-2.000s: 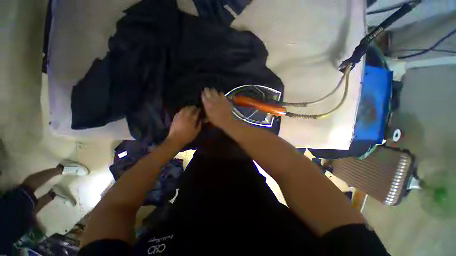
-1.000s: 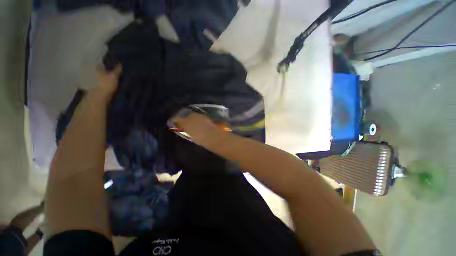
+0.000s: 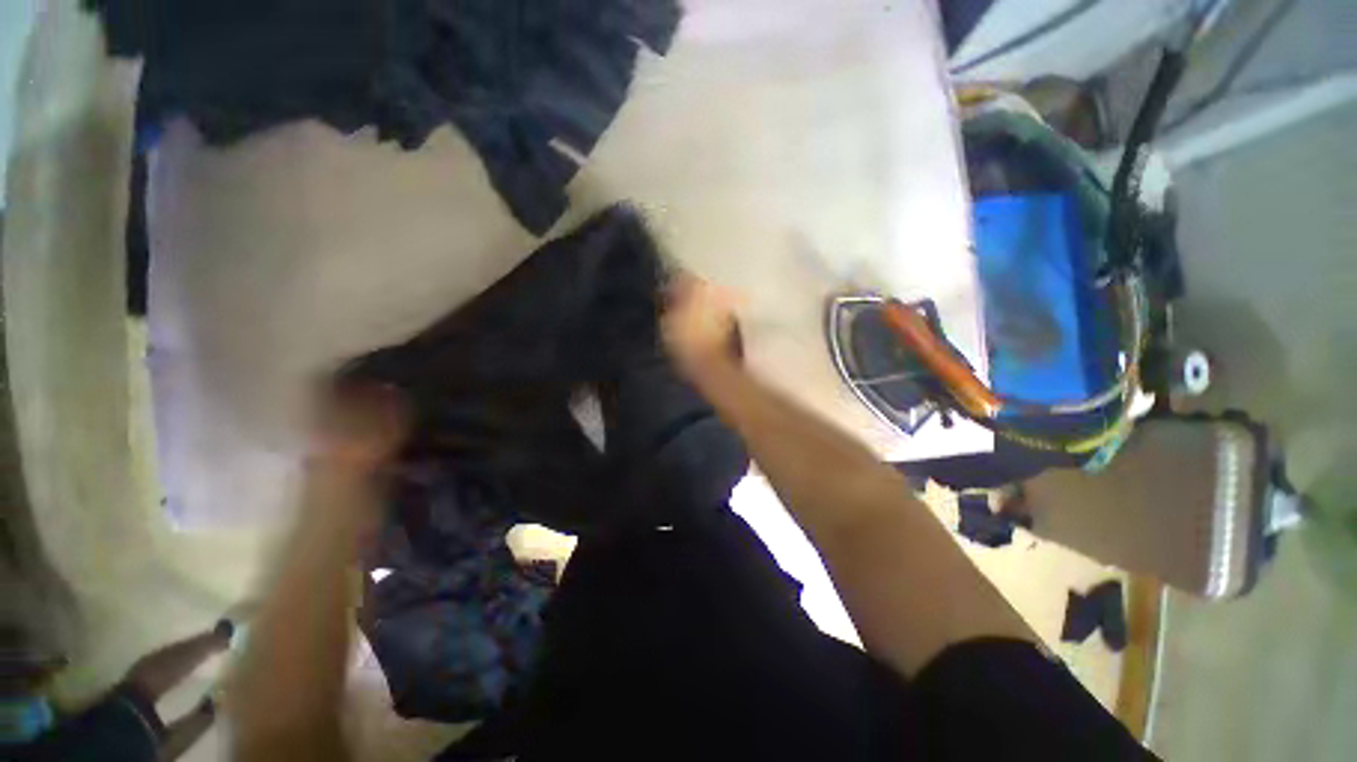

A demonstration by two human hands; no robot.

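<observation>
A dark garment piece (image 3: 521,343) hangs between my hands at the near edge of the pale pressing table (image 3: 283,283). My left hand (image 3: 360,420) is blurred and holds its left end. My right hand (image 3: 703,320) holds its right side. The steam iron (image 3: 893,357) with its orange handle rests at the table's right edge, apart from my hands. Its hoses run off to the right.
A large dark heap of cloth (image 3: 342,60) lies at the far side. A blue box (image 3: 1030,298) and ribbed panel (image 3: 1139,506) stand right. Dark crumpled cloth (image 3: 462,640) is low by my legs. Black scraps (image 3: 1097,613) lie on the floor. A person's limbs show lower left.
The iron went from on the cloth to the table's right edge, and my right hand let it go. The garment piece was drawn toward me, off the middle of the table, now in both hands.
</observation>
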